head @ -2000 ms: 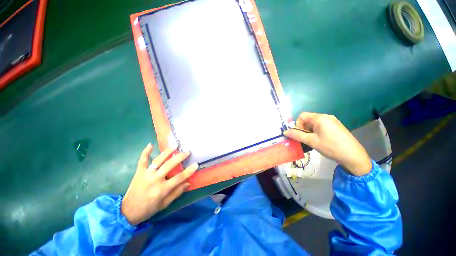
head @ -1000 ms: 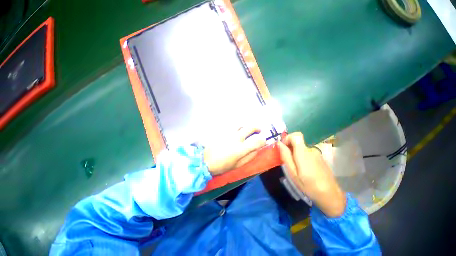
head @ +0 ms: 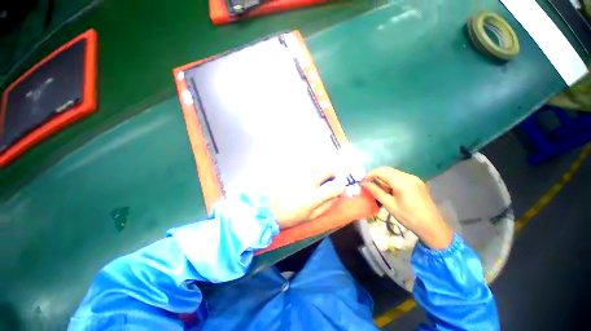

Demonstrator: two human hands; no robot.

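A display panel [head: 259,116] with a white, glaring face and black lines along its edges lies on a red-orange foam pad [head: 197,139]. My left hand [head: 308,199] lies over the panel's near edge, fingers towards the near right corner; glare hides part of it. My right hand [head: 405,200] is at that corner, thumb and forefinger pinched together beside a short dark piece of black tape [head: 351,180]. I cannot tell whether the fingers grip the tape. The fingertips of both hands are close together.
A waste bucket [head: 507,194] with black scraps stands below the bench edge at right. A tape roll [head: 494,37] and a white sheet [head: 551,42] lie at the far right. A dark panel [head: 45,97] sits on a red-orange tray at left; part of another shows at the top.
Over two seconds my left hand moved from the panel's near left corner to its near right corner. My right hand stayed near that corner. The view has shifted since one second ago.
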